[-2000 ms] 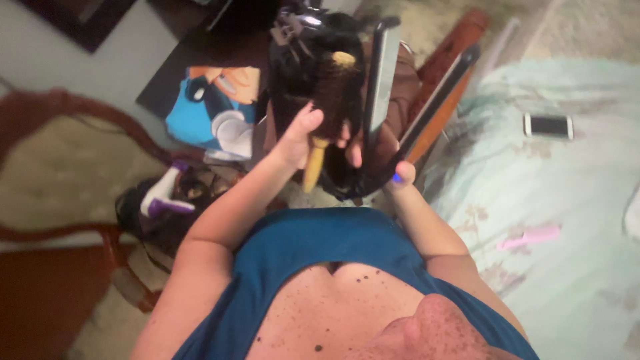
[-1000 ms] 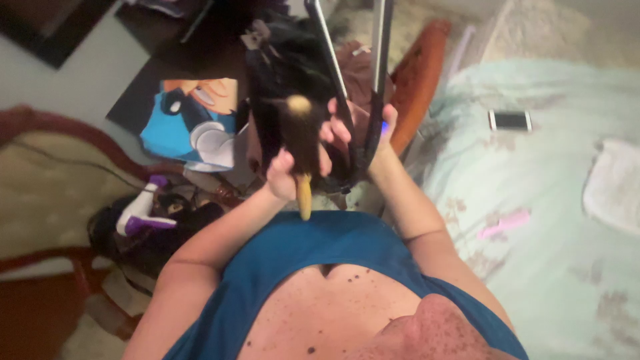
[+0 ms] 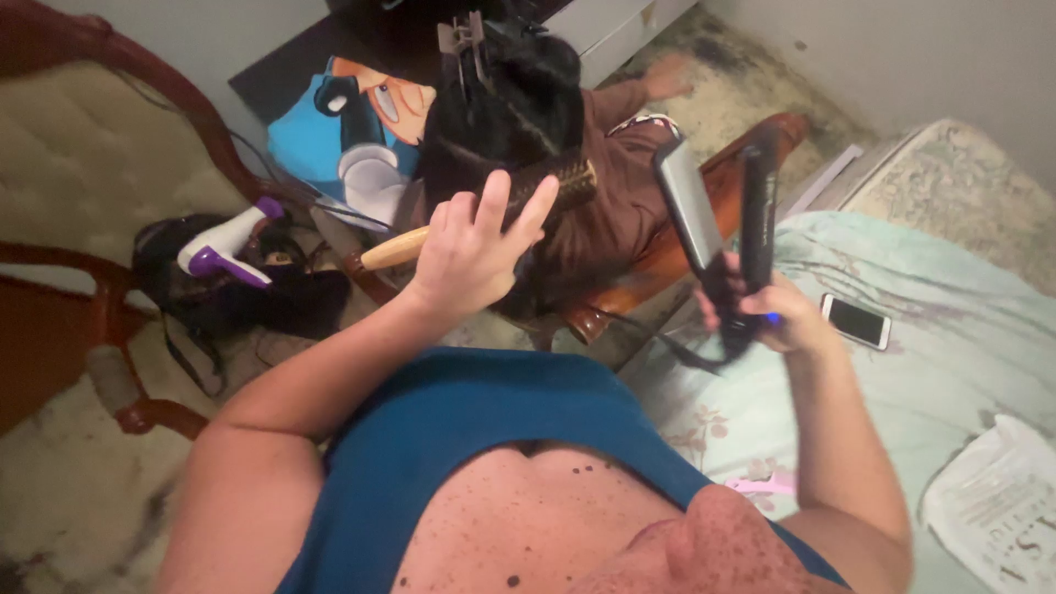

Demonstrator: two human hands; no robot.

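Observation:
My left hand [image 3: 478, 247] is on a round hairbrush with a pale wooden handle [image 3: 396, 247], some fingers spread over its bristles. The brush lies against the dark hair [image 3: 503, 115] of a seated person in a brown top [image 3: 627, 190]. Metal clips [image 3: 464, 41] hold part of the hair up, and a parting shows below them. My right hand [image 3: 780, 309] grips a black hair straightener [image 3: 759, 223] by its handles, off to the right of the person. Its two arms stand apart, with no hair between the plates, and a small blue light shows near my thumb.
A white and purple hair dryer [image 3: 227, 247] rests on a dark bag at left, beside a wooden armchair [image 3: 107, 272]. On the bed [image 3: 891, 412] at right are a phone [image 3: 856, 322], a pink comb-like item [image 3: 763, 485] and a white printed bag [image 3: 998, 503]. The straightener's cord hangs below it.
The straightener in my right hand has moved right, away from the person's hair. My left hand has turned the brush from upright to lying sideways across the hair.

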